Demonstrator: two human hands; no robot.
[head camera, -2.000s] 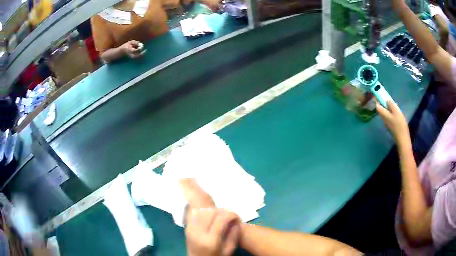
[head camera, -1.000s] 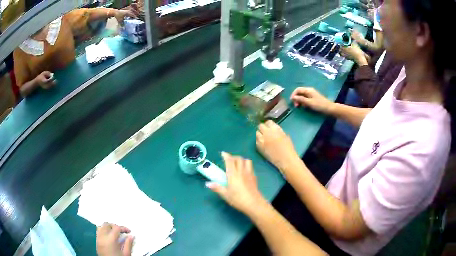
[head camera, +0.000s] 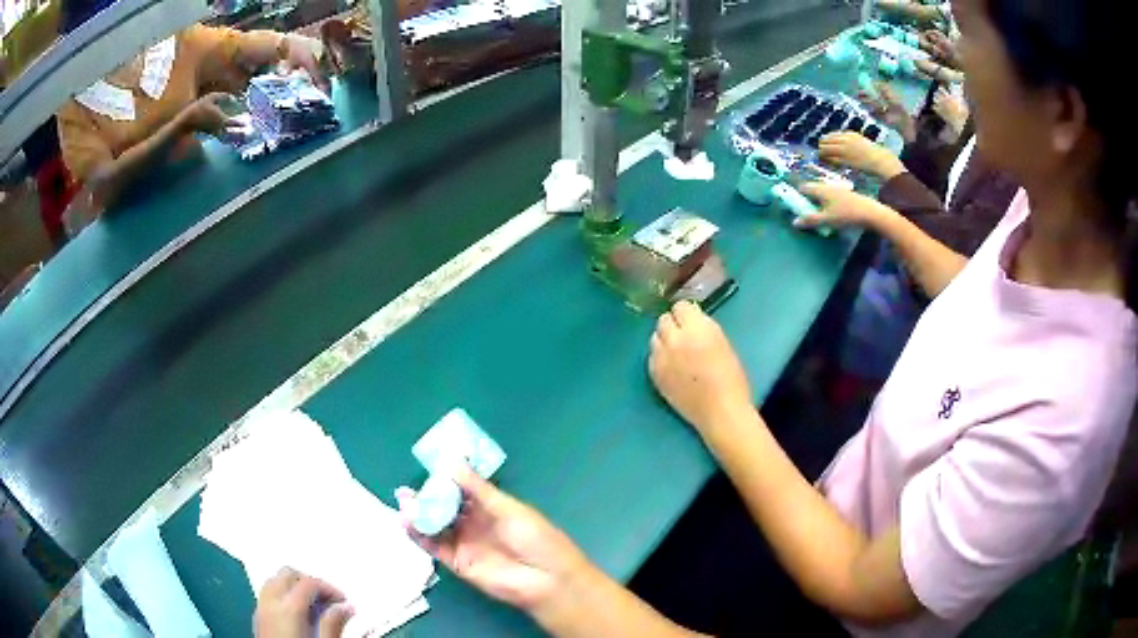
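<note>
My right hand (head camera: 518, 548) holds a turquoise handheld unit (head camera: 458, 442) just right of the paper stack. The unit's handle end points towards me and its head is away from me, side on. My left hand (head camera: 300, 606) rests on the near end of the fanned white sheets (head camera: 293, 499), fingers bent; whether it grips a sheet cannot be told. White or pale bluish wrapped bundles (head camera: 160, 580) lie left of the stack, cut off by the bottom edge.
A person in pink (head camera: 986, 411) sits at the right, one hand on another turquoise unit (head camera: 759, 178). A green press (head camera: 607, 237) with its fixture (head camera: 674, 256) stands ahead. A parts tray (head camera: 805, 119) lies beyond. The conveyor belt (head camera: 312, 249) runs left, with a person in orange across it.
My right hand has taken hold of the turquoise unit, turned it and brought it left beside the sheets. The neighbour has reached to another unit. The person in orange now handles a printed bundle.
</note>
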